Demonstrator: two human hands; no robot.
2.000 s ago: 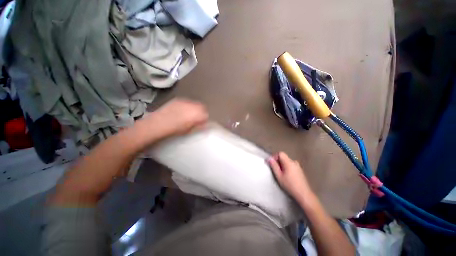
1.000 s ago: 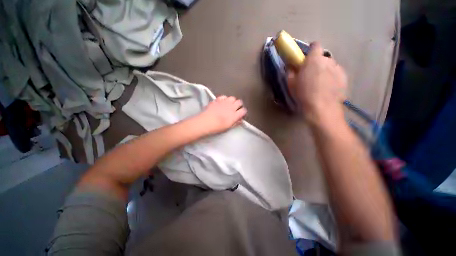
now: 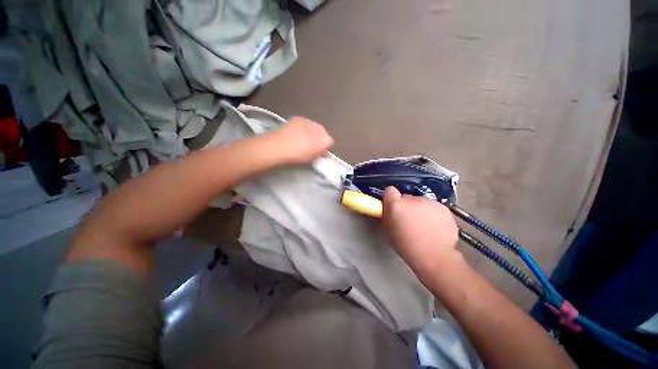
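Observation:
A beige garment piece (image 3: 310, 216) lies across the near edge of the table, its lower part hanging towards my body. My left hand (image 3: 306, 140) is at its upper edge, fingers curled down on the cloth; a white patch shows just beside the fingers. My right hand (image 3: 418, 223) grips the yellow handle of the dark steam iron (image 3: 404, 176). The iron's tip points left, close to my left fingers, and it rests at the garment's upper edge. Its underside is hidden.
A large khaki garment heap (image 3: 123, 79) lies at the upper left, strips hanging down. The brown pressing table (image 3: 462, 86) spreads behind the iron. Blue hoses (image 3: 537, 270) with a pink tie (image 3: 566, 315) run from the iron to the lower right. White cloth (image 3: 447, 346) shows at the bottom.
The iron has come down and left from the table onto the garment's edge, turned to point left, with my right hand on it. My left hand has shifted slightly up and left along the edge.

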